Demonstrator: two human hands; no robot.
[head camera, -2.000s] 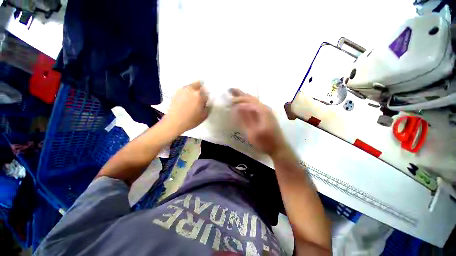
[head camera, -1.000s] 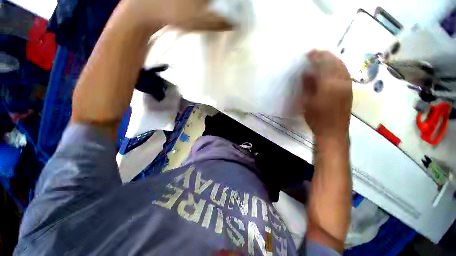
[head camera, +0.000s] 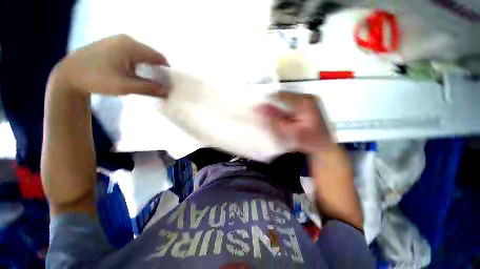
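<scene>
A white fabric panel (head camera: 210, 107) is stretched between my two hands above the front edge of the white table (head camera: 389, 102). My left hand (head camera: 123, 68) pinches its upper left end between thumb and fingers. My right hand (head camera: 297, 121) is blurred and holds the panel's right end. The panel's lower edge hangs near my lap. The frame is blurred, so the panel's outline partly blends into the table.
Red-handled scissors (head camera: 377, 32), green snips (head camera: 422, 70) and a red tape mark (head camera: 337, 75) lie at the upper right. Navy cloth (head camera: 31, 68) is at the left. White cloth (head camera: 402, 168) hangs or lies below the table at the right, beside blue crates (head camera: 442, 178).
The view has turned and the machine head is mostly out of frame. The white panel has been lifted, then brought down nearer my lap, held between both hands.
</scene>
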